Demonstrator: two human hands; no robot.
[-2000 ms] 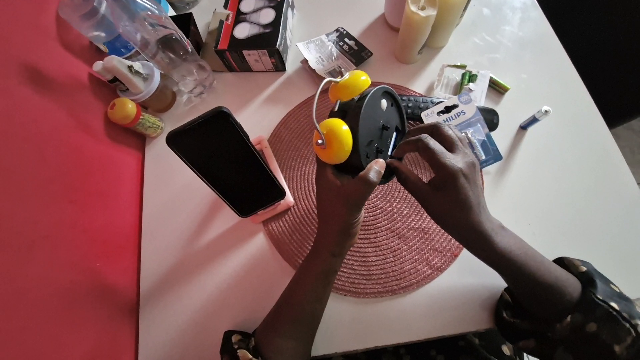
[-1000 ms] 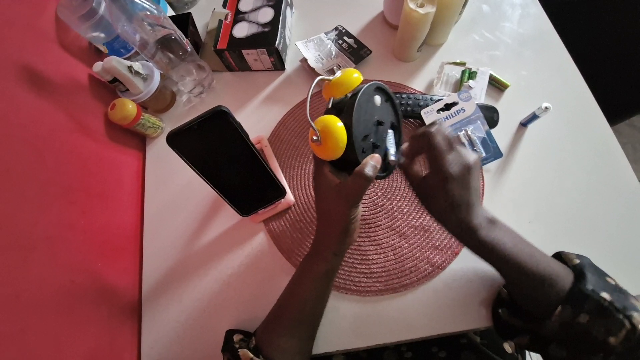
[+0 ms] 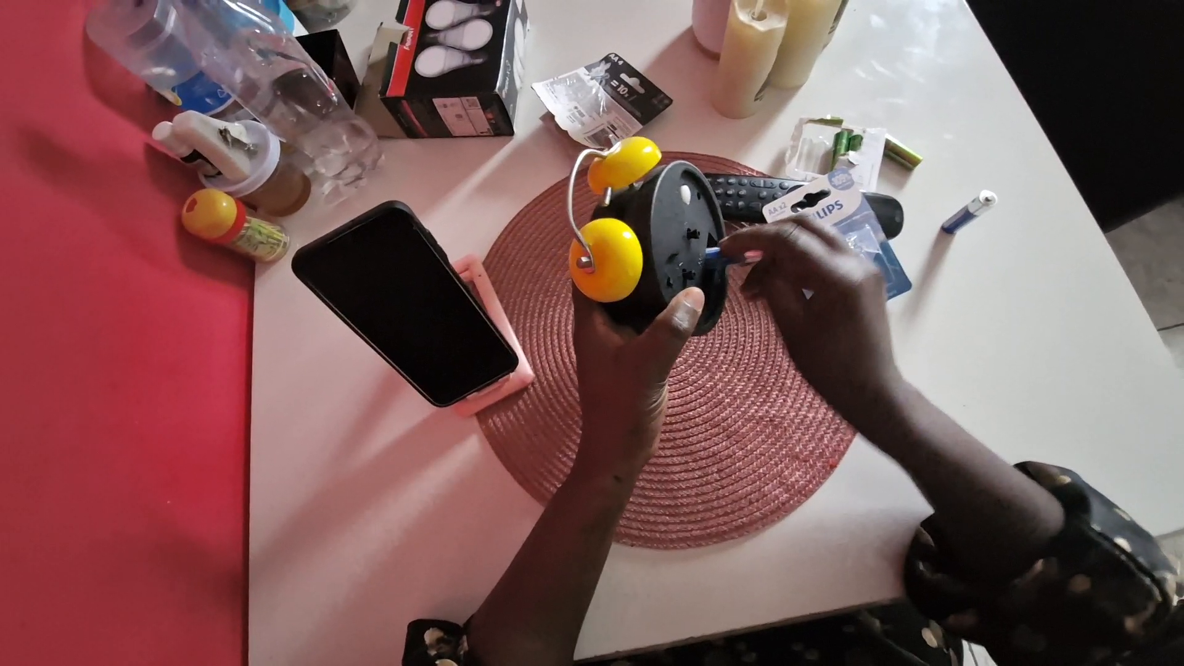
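My left hand (image 3: 629, 370) holds a black twin-bell alarm clock (image 3: 680, 231) with yellow bells, its back turned to the right, above a round woven placemat (image 3: 731, 444). At the back of the clock, my right hand (image 3: 819, 305) grips a blue AA battery (image 3: 726, 257) between thumb and fingers, one end at the battery compartment. Just beyond that hand lies a Philips battery blister pack (image 3: 865, 227), partly hidden, over a black remote control (image 3: 749, 194). Another blue-and-white battery (image 3: 968, 212) stands on the table to the right.
A smartphone (image 3: 404, 305) leans on a pink stand (image 3: 499, 324) left of the placemat. Behind are plastic bottles (image 3: 287, 92), a toothpick container (image 3: 231, 225), a light bulb box (image 3: 458, 65), an empty blister pack (image 3: 606, 97), candles (image 3: 749, 60) and green batteries (image 3: 902, 153).
A second ago the battery lay along the clock's back with my right fingers blurred beside it. It now sticks out to the right, pinched in those fingers. The clock stays in my left hand.
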